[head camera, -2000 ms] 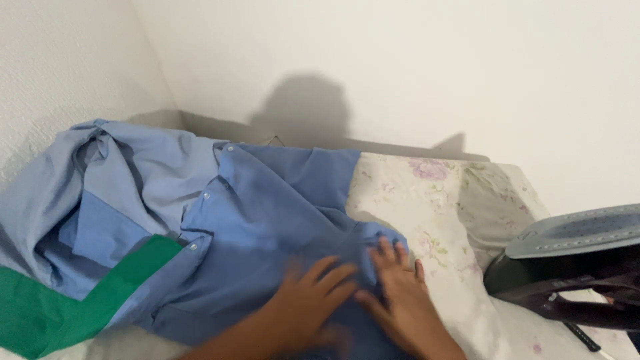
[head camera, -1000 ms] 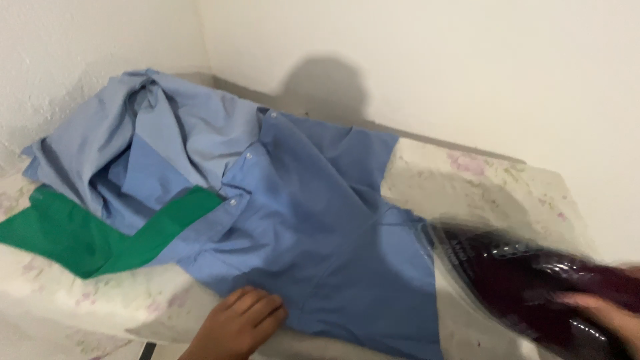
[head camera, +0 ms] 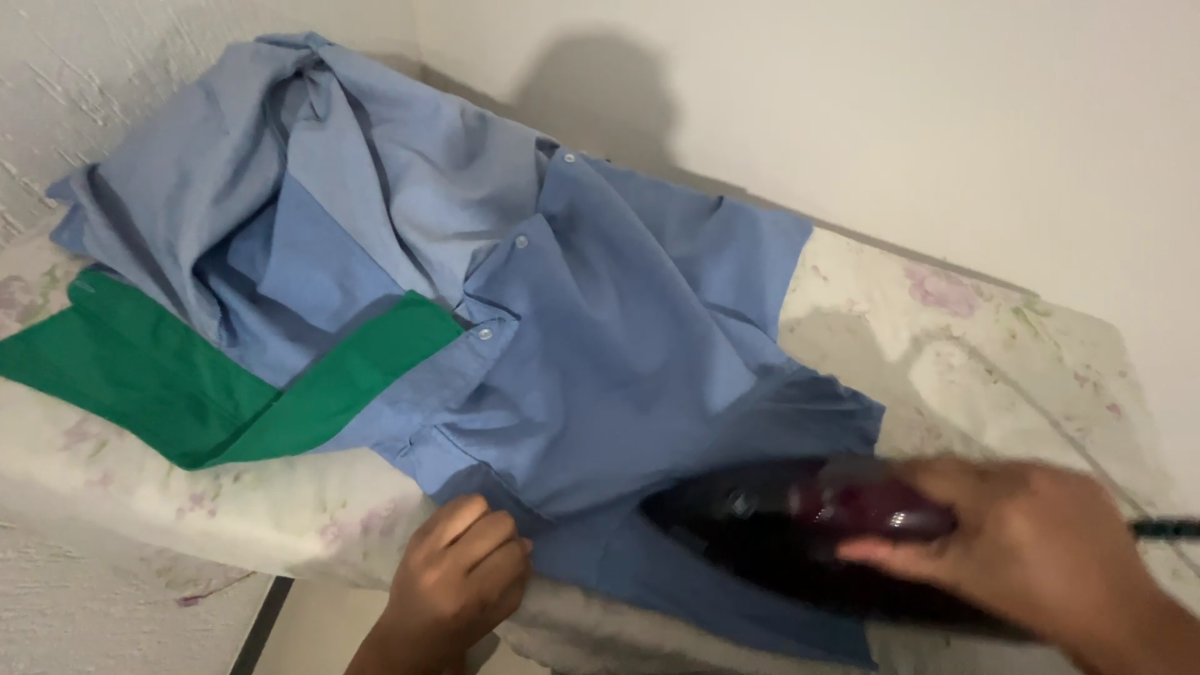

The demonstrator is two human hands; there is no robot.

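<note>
A blue garment with snap buttons [head camera: 619, 319] lies spread over a padded board with a floral cover. Its left part is bunched up in paler blue folds [head camera: 422, 159], with a green fabric band [head camera: 337, 394] across the lower left. My right hand [head camera: 1012, 534] is closed around the handle of a dark purple clothes iron [head camera: 750, 516], whose tip points left over the garment's lower right part. My left hand [head camera: 469, 562] is at the near edge of the garment, fingers curled on the cloth; whether it pinches the fabric is hidden.
The floral ironing board cover [head camera: 947, 375] shows on the right and along the near left edge. A white wall [head camera: 891, 112] rises behind the board, and a textured wall stands at left. A dark cord [head camera: 1162, 528] runs off at the right. A dark board leg [head camera: 262, 623] shows below.
Both hands were on the garment two seconds ago, with the iron standing at the right. My right hand now holds the iron, which has moved left over the cloth. My left hand has moved to the near edge.
</note>
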